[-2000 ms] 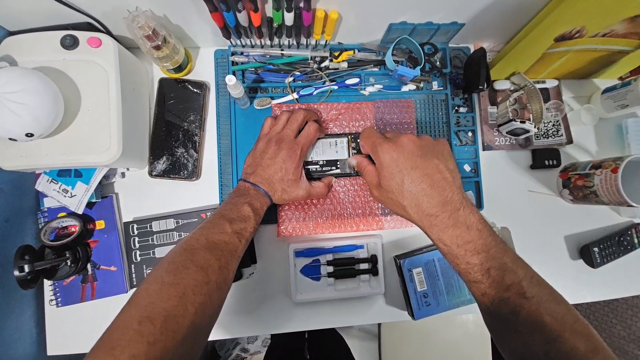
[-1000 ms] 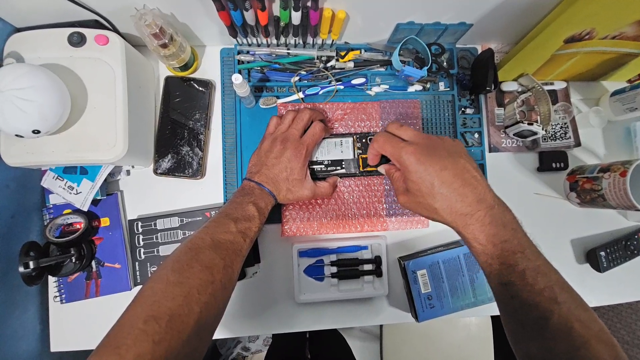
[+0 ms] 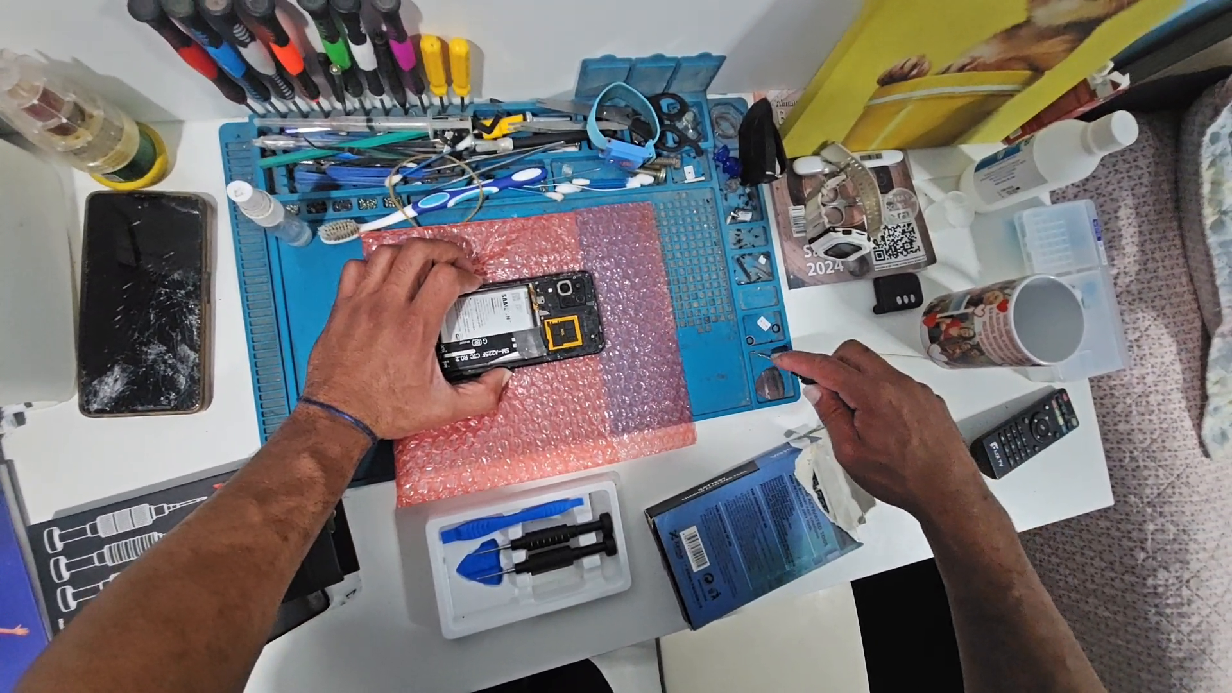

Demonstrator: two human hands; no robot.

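An opened smartphone (image 3: pixel 568 332), its battery and inner parts showing, lies on pink bubble wrap (image 3: pixel 539 443) over a blue repair mat (image 3: pixel 717 385). My left hand (image 3: pixel 395 337) grips its left end, thumb on the lower edge and fingers over the upper one. Off to the right, my right hand (image 3: pixel 866 414) is above the mat's lower right corner, thumb and forefinger pinched together around a small, thin dark thing that I cannot make out. Below the bubble wrap, a white plastic tray (image 3: pixel 602 587) holds small screwdrivers and blue pry tools.
Screwdrivers (image 3: pixel 337 48) stand in a row behind the mat. A toothbrush (image 3: pixel 452 197) and tweezers lie at its top. A cracked phone (image 3: pixel 144 308) is at left. Right of the mat are a wristwatch (image 3: pixel 837 236), a mug (image 3: pixel 1001 322) and a remote control (image 3: pixel 1025 433). A blue box (image 3: pixel 751 539) lies in front.
My right hand has left the opened phone and moved right, to the mat's lower right corner. My left hand still holds the phone on the bubble wrap.
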